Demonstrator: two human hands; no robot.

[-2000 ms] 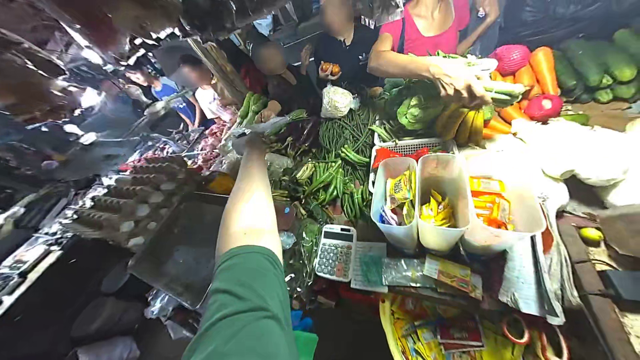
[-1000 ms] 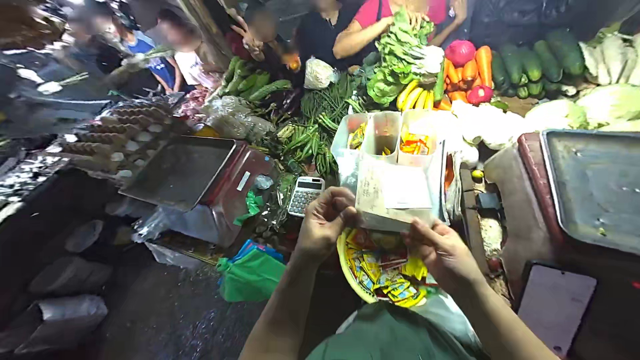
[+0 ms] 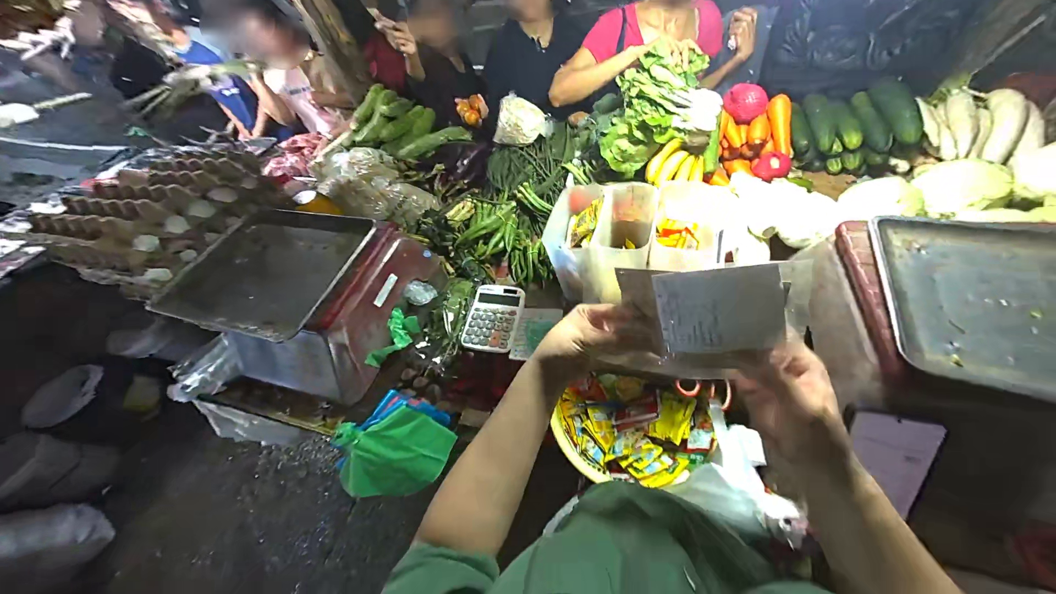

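Between my hands is a clear plastic sleeve (image 3: 639,318) with a white paper (image 3: 719,307) in it that bears writing. My left hand (image 3: 590,334) grips its left edge; my right hand (image 3: 788,384) pinches its lower right corner, a little blurred. Just behind it stand white plastic containers (image 3: 606,247) with yellow and red packets. Below it lies a round yellow basket (image 3: 569,441) full of small yellow seasoning packets (image 3: 639,437), with red scissors handles (image 3: 700,389) at its back rim. A white calculator (image 3: 492,318) lies left of my left hand.
Metal scale pans flank me, one left (image 3: 268,268) and one right (image 3: 973,301). Egg trays (image 3: 157,206) stand far left. Green plastic bags (image 3: 396,454) hang low left. Bananas (image 3: 676,162), carrots and cucumbers (image 3: 825,124) line the back. A person in pink (image 3: 606,37) holds leafy greens (image 3: 660,107).
Two seconds ago my left arm reached forward over the vegetables; one second ago both hands held the sleeve low. Now the sleeve is spread wider and stands more upright, slightly further right.
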